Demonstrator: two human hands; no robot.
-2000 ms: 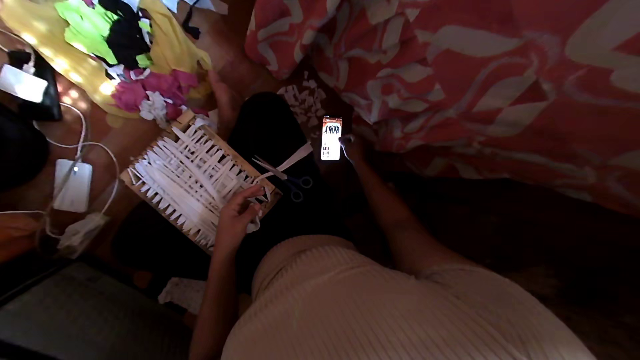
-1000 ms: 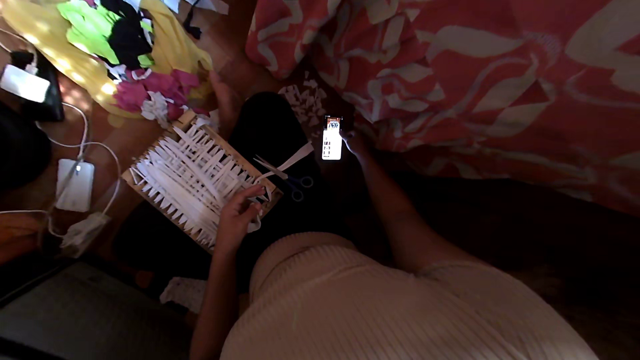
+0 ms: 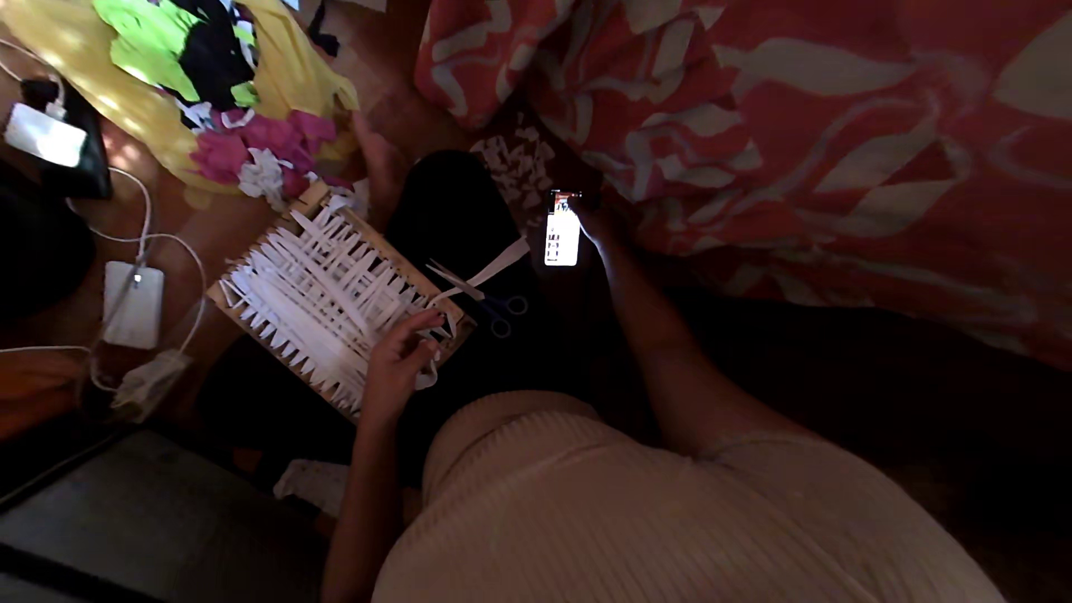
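Note:
A wooden frame loom (image 3: 389, 251) lies tilted across my lap, strung with white fabric strips (image 3: 310, 293) that cross each other. My left hand (image 3: 406, 352) rests at the loom's near right corner, fingers bent around the strip ends; whether it grips one is unclear. Scissors with dark blue handles (image 3: 502, 314) lie spread on my dark-clad leg, beside a loose white strip (image 3: 500, 260). To the right, my right hand (image 3: 590, 219) is at a phone with a lit screen (image 3: 562, 243), its thumb over the upper part; the other fingers are lost in shadow.
Yellow cloth (image 3: 293, 59) with green, black and pink fabric scraps (image 3: 260, 142) lies at the upper left. White cables, a white power bank (image 3: 134, 306) and another white device (image 3: 46, 136) are at the left. Small pale scraps (image 3: 515, 163) lie beside the red patterned cloth (image 3: 754, 126).
The thumb of my right hand has moved onto the upper part of the phone screen. My left hand has stayed at the loom's corner.

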